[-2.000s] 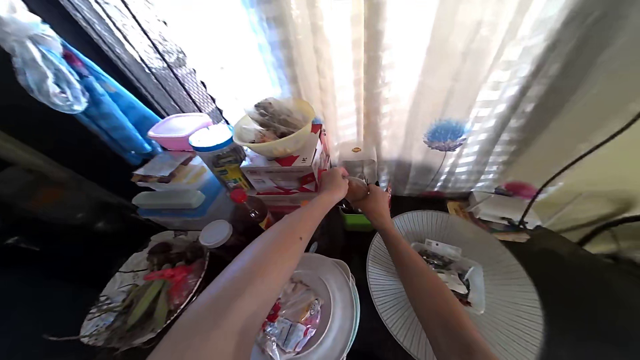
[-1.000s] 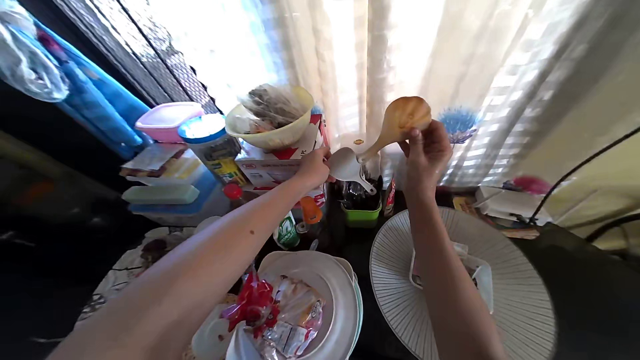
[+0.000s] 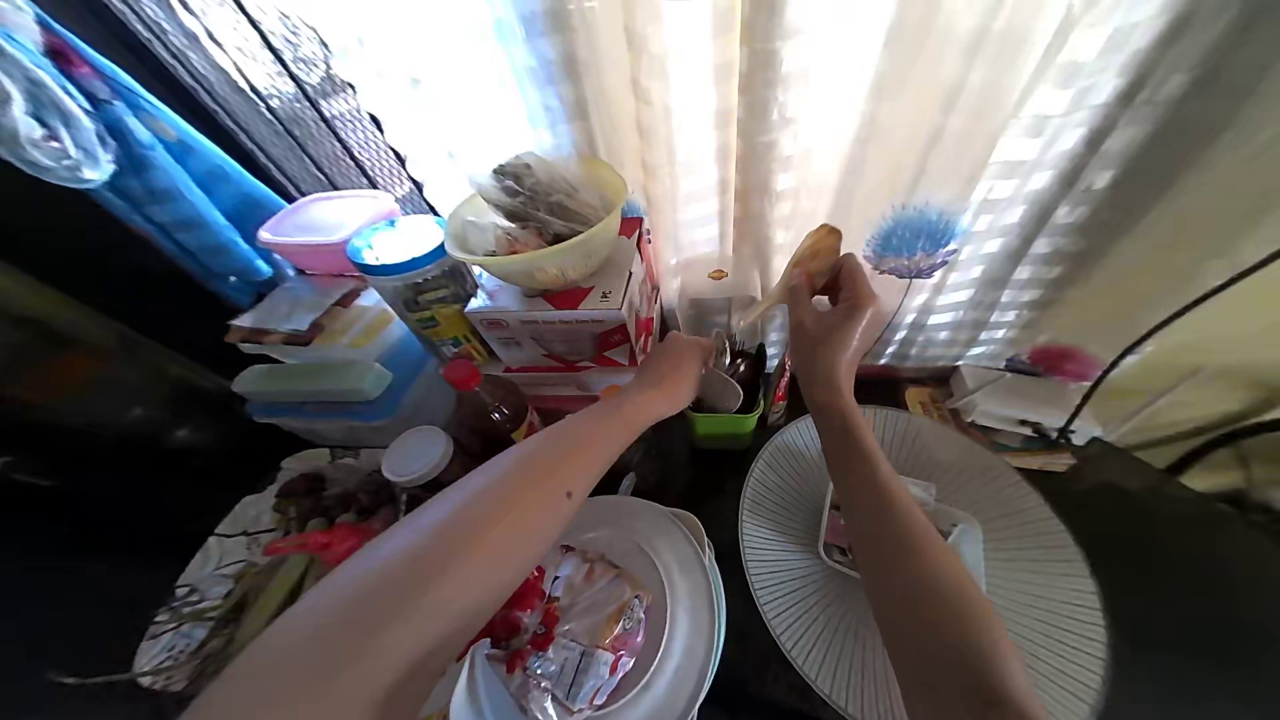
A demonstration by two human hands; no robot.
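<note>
My right hand [image 3: 832, 305] holds a wooden spoon [image 3: 817, 255] by its upper part, tilted, with the handle pointing down to the left. My left hand [image 3: 676, 372] is at the left edge of a green utensil holder [image 3: 724, 430], its fingers closed near a light-coloured ladle or large spoon [image 3: 719, 391]; whether it grips this is partly hidden. Dark-handled and metal utensils [image 3: 745, 368] stand in the holder. Behind it is a clear plastic container [image 3: 712, 300].
A yellow bowl [image 3: 550, 268] of bagged items sits on boxes [image 3: 560, 332] at the left. Nearer are a red-capped bottle [image 3: 490, 410], a white-lidded jar [image 3: 417, 456] and a white basin [image 3: 668, 610] with packets. A round ribbed cover [image 3: 1020, 560] lies at the right.
The wooden spoon, raised broad face to view a second ago, is now lower and turned edgewise. My left hand and the light-coloured ladle have moved down to the green holder.
</note>
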